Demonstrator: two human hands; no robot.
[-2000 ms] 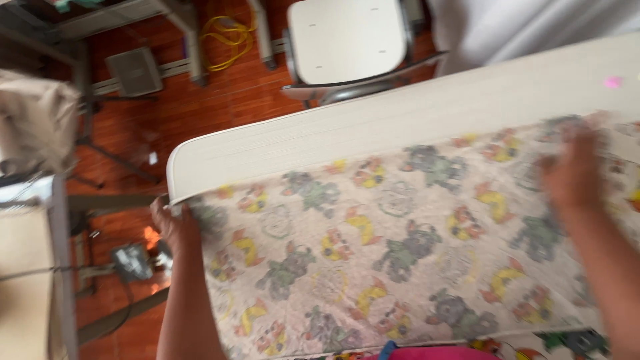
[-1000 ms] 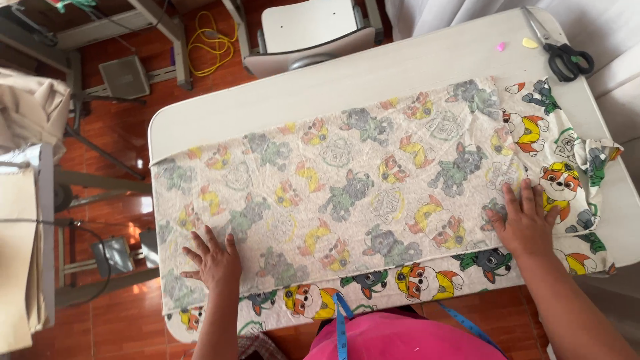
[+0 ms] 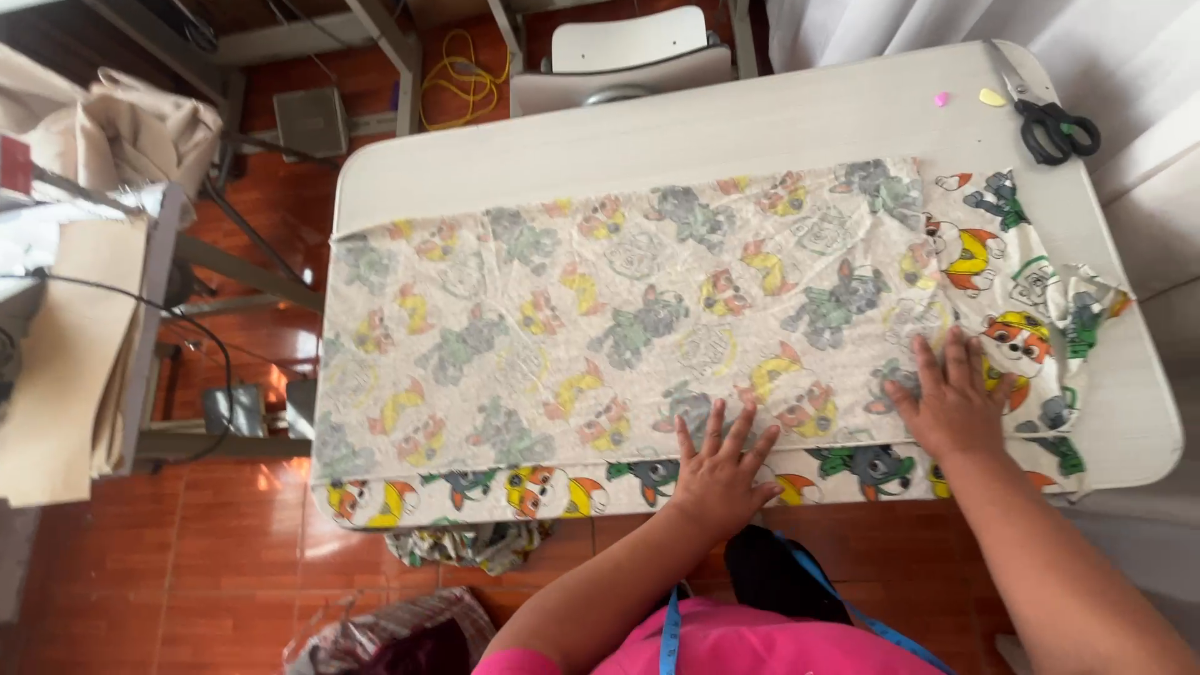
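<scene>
A folded cotton fabric printed with cartoon dogs (image 3: pixel 581 328) lies over the white table (image 3: pixel 450 169), its paler reverse side facing up across most of it. My left hand (image 3: pixel 722 464) rests flat with fingers spread on the fabric near its front fold. Further right, my right hand (image 3: pixel 956 398) presses flat on the cloth by the edge where the bright printed side shows. Neither hand grasps anything. Black-handled scissors (image 3: pixel 1057 131) lie partly open at the table's back right corner, beside a pink chalk-like piece (image 3: pixel 941 98) and a yellow one (image 3: pixel 992 97).
A white chair (image 3: pixel 628 42) stands behind the table. Brown paper pieces (image 3: pixel 80 347) lie on a surface at left, crossed by a black cable. A yellow cord (image 3: pixel 464 84) is on the tiled floor. White curtains (image 3: pixel 1116 56) hang at right; a plastic bag (image 3: pixel 403 637) sits below.
My left hand has moved right along the fabric, closer to my right hand. Two seconds ago both hands were at the cloth's far left and right; the right one has since come down flat.
</scene>
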